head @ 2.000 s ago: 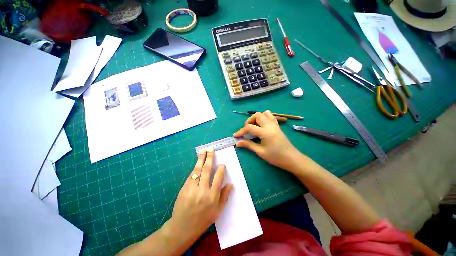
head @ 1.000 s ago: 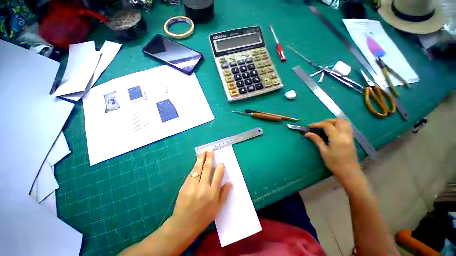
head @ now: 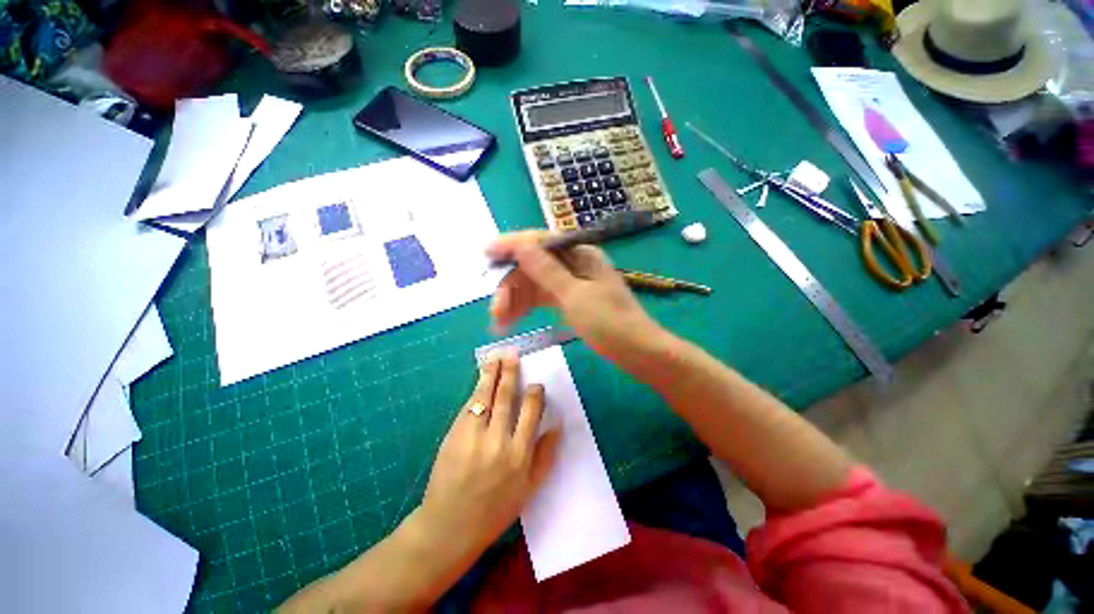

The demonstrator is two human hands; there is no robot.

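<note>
A narrow white card [head: 576, 480] lies on the green cutting mat [head: 312, 456], its near end at the mat's front edge. A short steel ruler [head: 534, 342] lies across the card's far end. My left hand [head: 486, 450] is flat, its fingertips pressing on the ruler and card. My right hand [head: 576, 288] is raised above the ruler, slightly blurred, and holds the dark utility knife [head: 612, 228], its body pointing back over the calculator's lower edge. My right hand hides the ruler's right end.
A reference printout [head: 360, 324] and smartphone [head: 426, 132] lie beyond my left hand. The calculator [head: 588, 150], eraser [head: 693, 233], pencil [head: 672, 284], long ruler [head: 792, 270] and scissors [head: 894, 252] lie beyond and to the right. White sheets [head: 72, 300] cover the left.
My right hand has picked up the knife from the mat at the right and brought it left over the ruler. My left hand stays on the ruler and card.
</note>
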